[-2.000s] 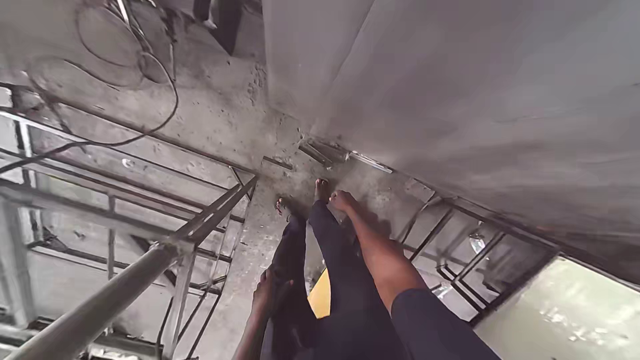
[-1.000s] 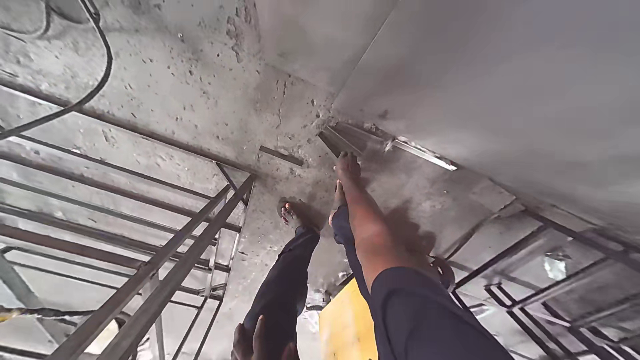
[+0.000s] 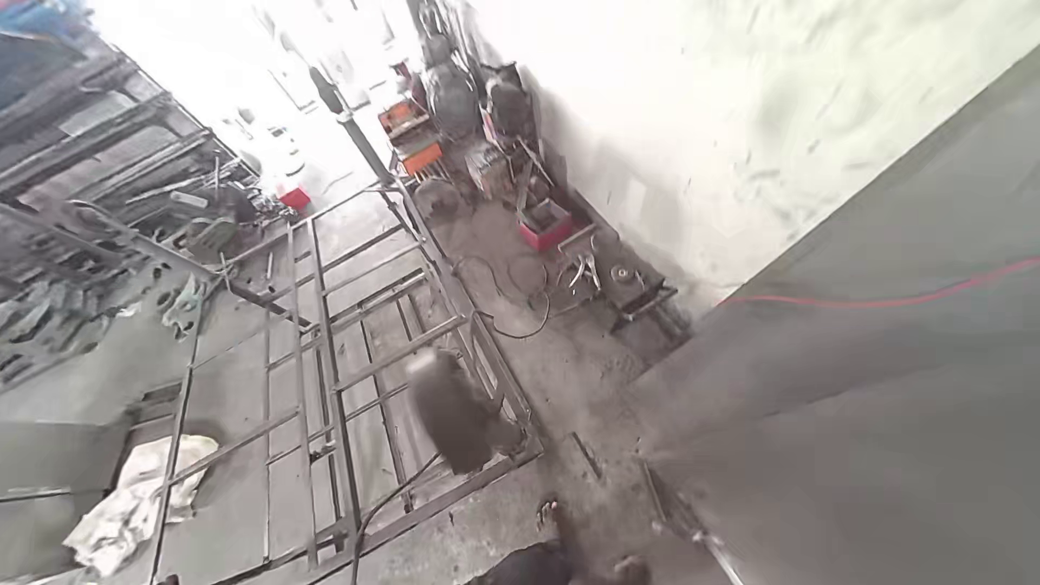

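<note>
Neither of my hands can be made out. A dark, blurred, rounded object (image 3: pixel 455 410) is at the near right corner of a welded metal frame (image 3: pixel 333 386); its kind is unclear. A black cable (image 3: pixel 390 500) runs from near it toward the bottom edge. Below the frame's corner, a foot (image 3: pixel 548 512) and part of a dark trouser leg (image 3: pixel 524 565) show on the concrete floor. A short metal strip (image 3: pixel 585 455) lies to the right of the corner.
A large grey sheet panel (image 3: pixel 853 455) fills the right side. Beyond the frame are a red box (image 3: pixel 546 226), locking pliers (image 3: pixel 583 272) and a looped cable (image 3: pixel 540 325). White cloth (image 3: pixel 138 504) lies left. Metal stock (image 3: pixel 106 154) is stacked at the upper left.
The view has swung up across the workshop. The hand seen by the trouser leg at the lower left a second ago no longer shows.
</note>
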